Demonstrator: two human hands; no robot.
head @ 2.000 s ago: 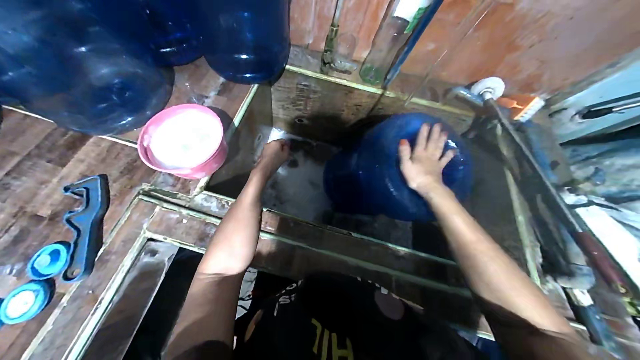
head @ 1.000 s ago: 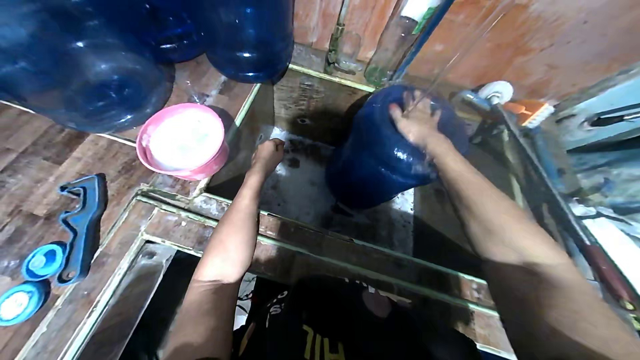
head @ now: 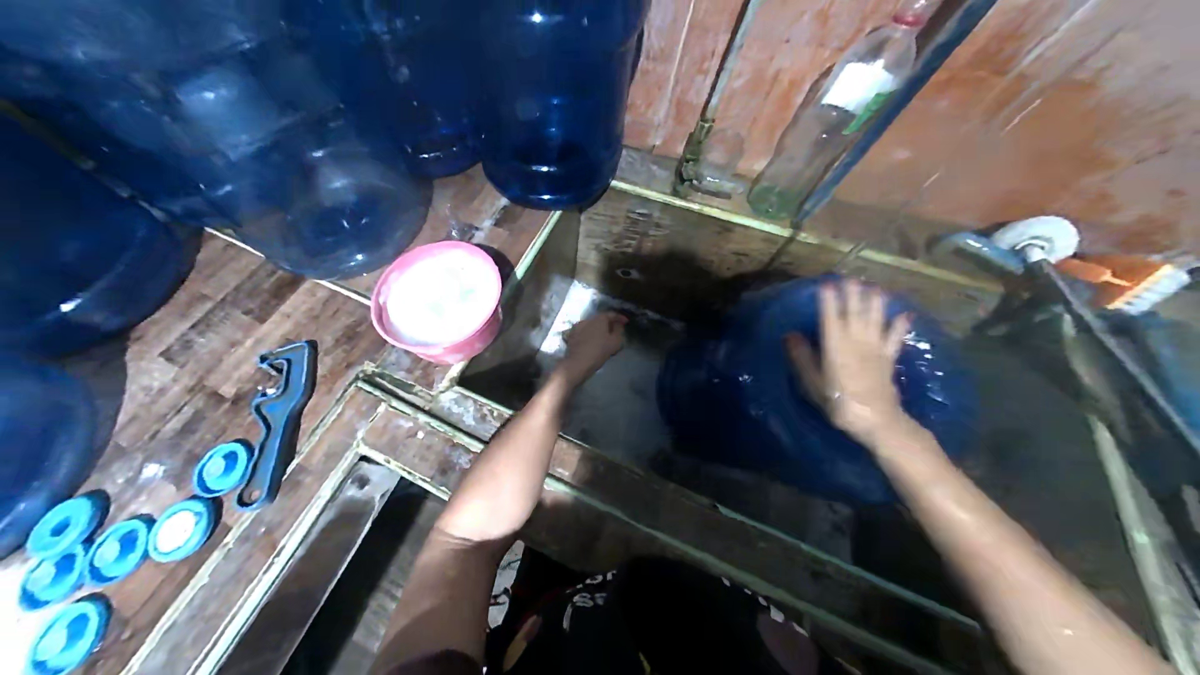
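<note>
My right hand (head: 851,366) lies spread, palm down, on the rounded end of a large blue plastic water jug (head: 750,403). The jug lies tilted in a sunken basin (head: 600,412), its narrower end toward the left. Over the basin's left part is my left hand (head: 595,342), fingers curled; whether something is inside them cannot be told. A pink tub (head: 469,342) of white, foamy contents stands on the ledge left of that hand.
Large blue jugs (head: 553,103) crowd the upper left. A blue plastic tool (head: 281,422) and several blue caps (head: 122,548) lie on the wood-look floor. Behind the basin stands a clear bottle (head: 834,112). At right are a round white brush (head: 1036,236) and an orange-backed brush (head: 1125,281).
The jug was more upright one second ago and is now tilted over further, with my right hand still on its end. More caps show at the lower left as the view has shifted.
</note>
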